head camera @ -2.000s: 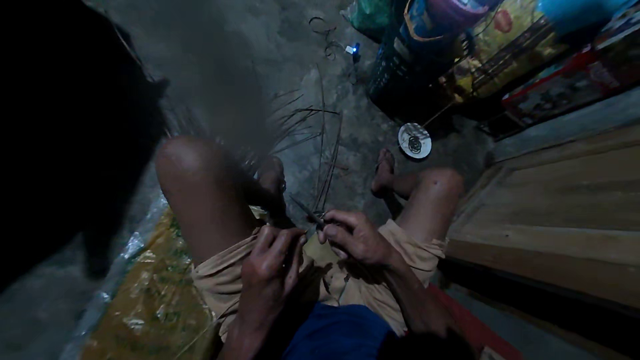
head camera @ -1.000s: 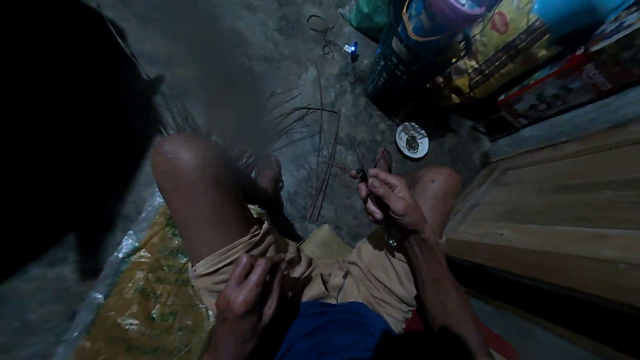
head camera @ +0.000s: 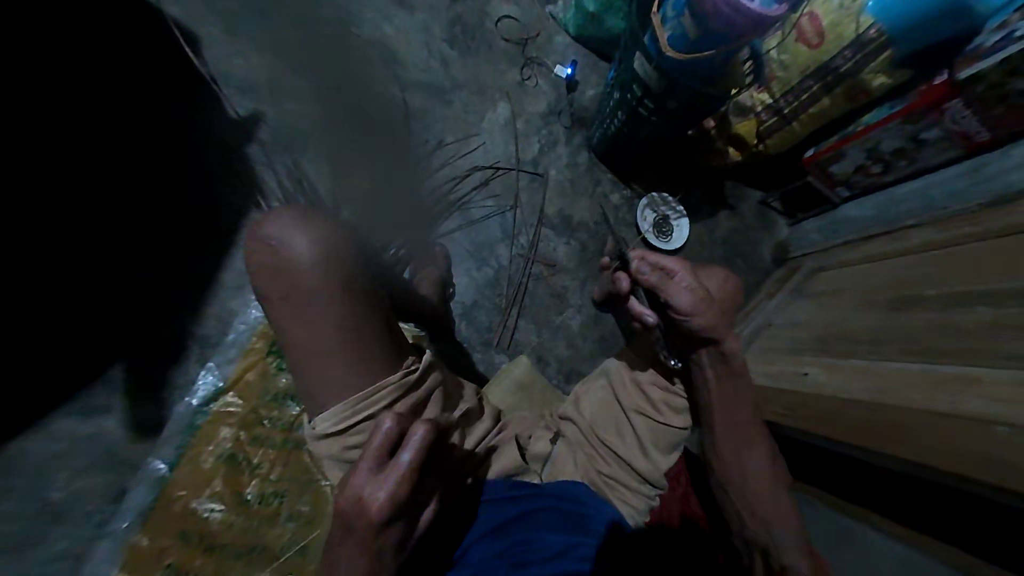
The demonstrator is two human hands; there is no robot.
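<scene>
My right hand (head camera: 668, 292) is closed around a knife (head camera: 640, 288) above my right knee, its thin pointed blade angled up and away from me. My left hand (head camera: 392, 476) rests low over the left leg of my tan shorts (head camera: 616, 432), fingers curled; whether something thin sits between them is too dark to tell. Beyond my lap, several long thin sticks (head camera: 524, 276) lie on the concrete floor between my feet, with more thin strips (head camera: 472, 192) fanned out to their left.
A white plate (head camera: 676, 240) with a dark coil stands beyond my right hand. Farther back are a dark plastic basket (head camera: 620, 104), a lit small device (head camera: 566, 70) with a cable, and a red printed box (head camera: 888, 144). A wooden panel (head camera: 896, 320) is at right, yellow printed sheeting (head camera: 232, 480) at left.
Two seconds ago both hands were together over my lap. My right hand has since moved right and forward with the knife, while my left hand has drawn back toward my left thigh.
</scene>
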